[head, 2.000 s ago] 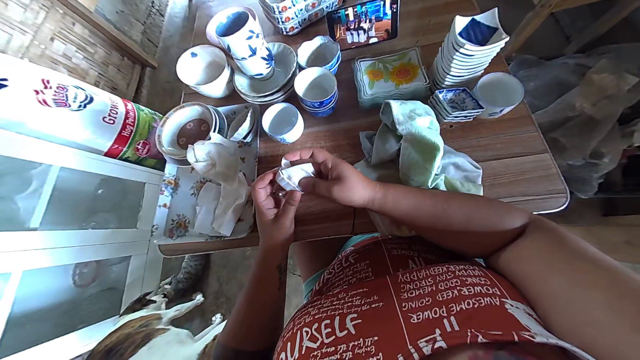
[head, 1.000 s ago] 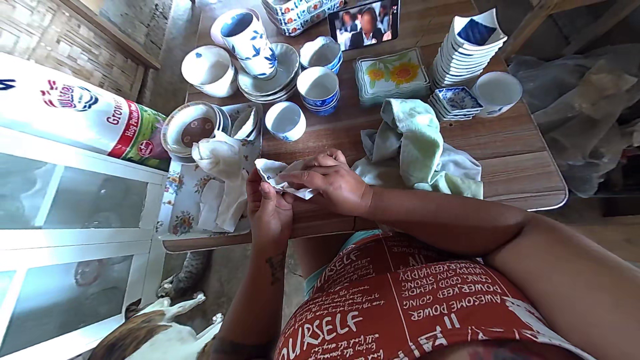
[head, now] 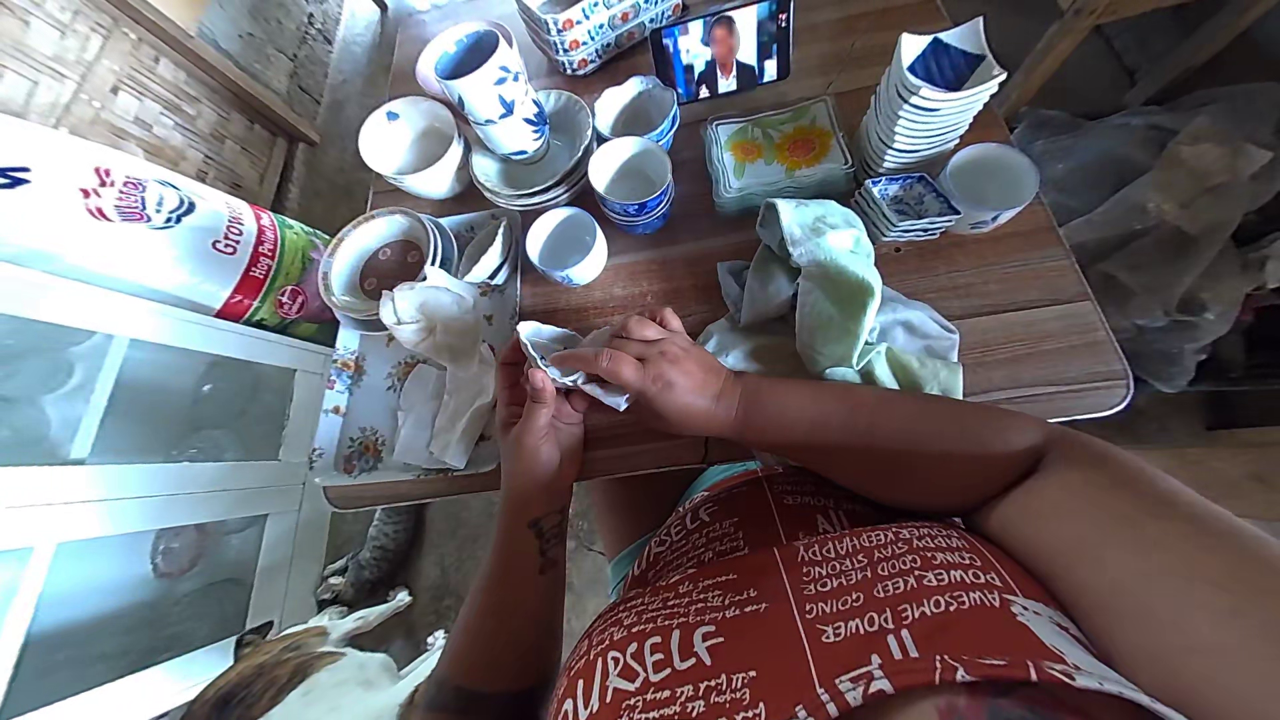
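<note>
Over the near edge of the wooden table (head: 1010,350), my left hand (head: 542,425) holds a small white scalloped dish (head: 545,345) by its rim, thumb in front. My right hand (head: 665,370) presses a piece of white tissue (head: 605,392) into the dish, fingers bent. Left of my hands, crumpled white tissue (head: 435,320) lies on a flowered tray (head: 350,400) beside stacked bowls (head: 375,265). A small white cup (head: 567,246) stands just beyond my hands. To their right lies a crumpled pale green cloth (head: 825,290).
Farther back stand blue-and-white cups (head: 632,180), stacked saucers (head: 540,140), a tall leaf-patterned cup (head: 495,90), sunflower plates (head: 780,150), a propped phone (head: 722,50) and stacked square bowls (head: 930,100). A feed sack (head: 200,230) is at the left. A dog (head: 320,675) and a cat (head: 385,550) lie below.
The white dish has turned in my left hand, so its hollow inside now shows. My right hand has shifted from its far edge onto the inside, with tissue under the fingers.
</note>
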